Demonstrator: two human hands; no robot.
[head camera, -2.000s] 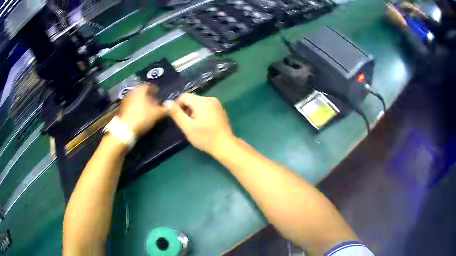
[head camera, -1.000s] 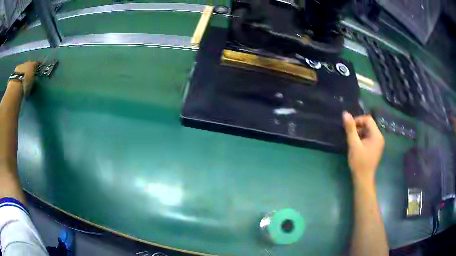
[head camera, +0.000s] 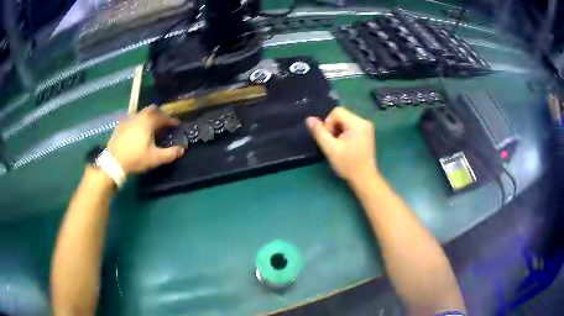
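Observation:
My left hand grips the left end of a carrier strip that holds round units. The strip lies on or just above the black base board, in front of the brass-yellow stop bar. My fingers hide the strip's left end. My right hand is over the board's right edge, with thumb and fingertips together. Whether it pinches something small cannot be told. Two ringed discs sit at the board's rear.
A thick black column stands behind the board. Another carrier strip lies on the green bench at right. Beyond are loaded trays, a grey soldering station and a yellow sponge. A green spool stands in front.
My left hand has come from the far left of the bench to the board with a carrier strip. The view has swung right. My right hand remains near the board's right edge.

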